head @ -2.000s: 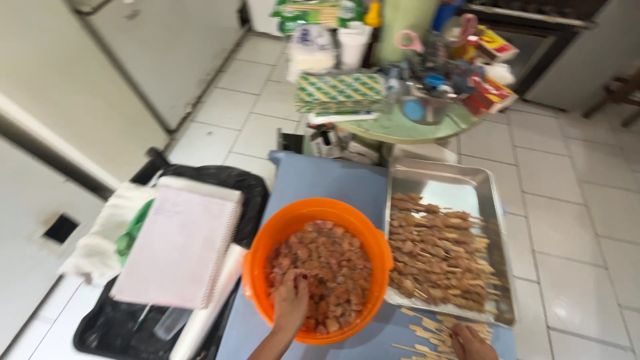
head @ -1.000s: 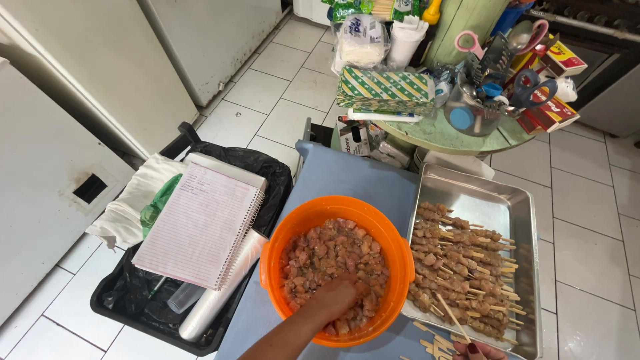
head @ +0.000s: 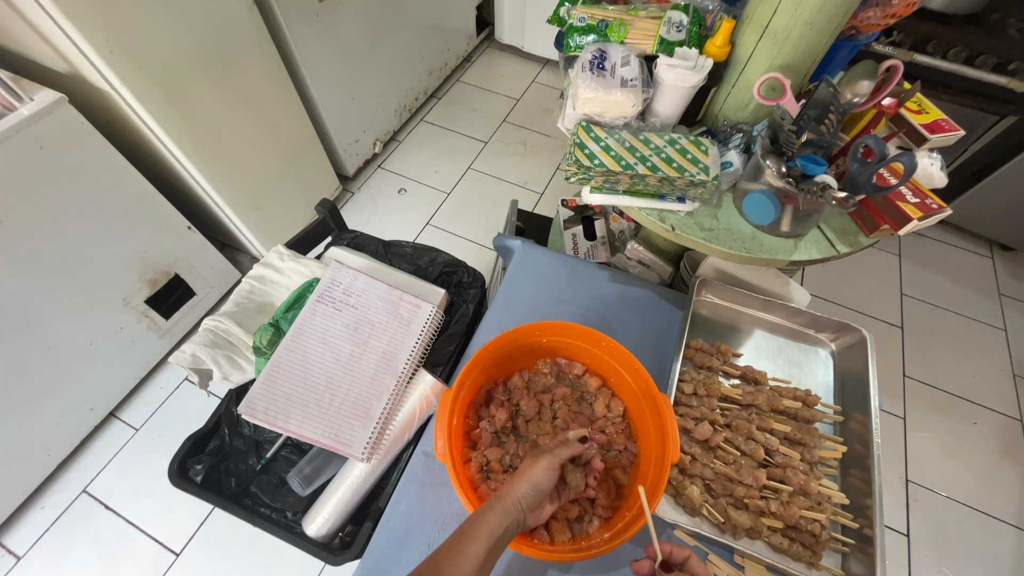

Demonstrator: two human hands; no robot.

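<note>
An orange plastic basin point(head: 452, 416) holds cubes of raw meat point(head: 552, 400). Inside it my left hand point(head: 552, 480) pinches pieces of the meat between its fingers. Just beyond the basin's lower right rim, my right hand point(head: 672, 560) holds a bare wooden skewer point(head: 649, 516) upright, tip toward the basin. Loose wooden skewers point(head: 720, 562) lie beside that hand, partly cut off by the frame's lower edge. To the right, a metal tray point(head: 874, 400) carries many meat skewers point(head: 760, 448) laid in a pile, stick ends pointing right.
A blue table point(head: 592, 292) bears the basin. On the left a black crate point(head: 192, 472) holds a spiral notebook point(head: 344, 360), a roll of plastic film point(head: 372, 456) and a clear cup. Behind, a round green table point(head: 736, 232) carries patterned packs, cups, scissors, utensils and matchboxes.
The left hand, deep among the meat a second ago, now shows its fingertips raised with pieces in them. The skewer in my right hand has turned more upright and nearer the basin.
</note>
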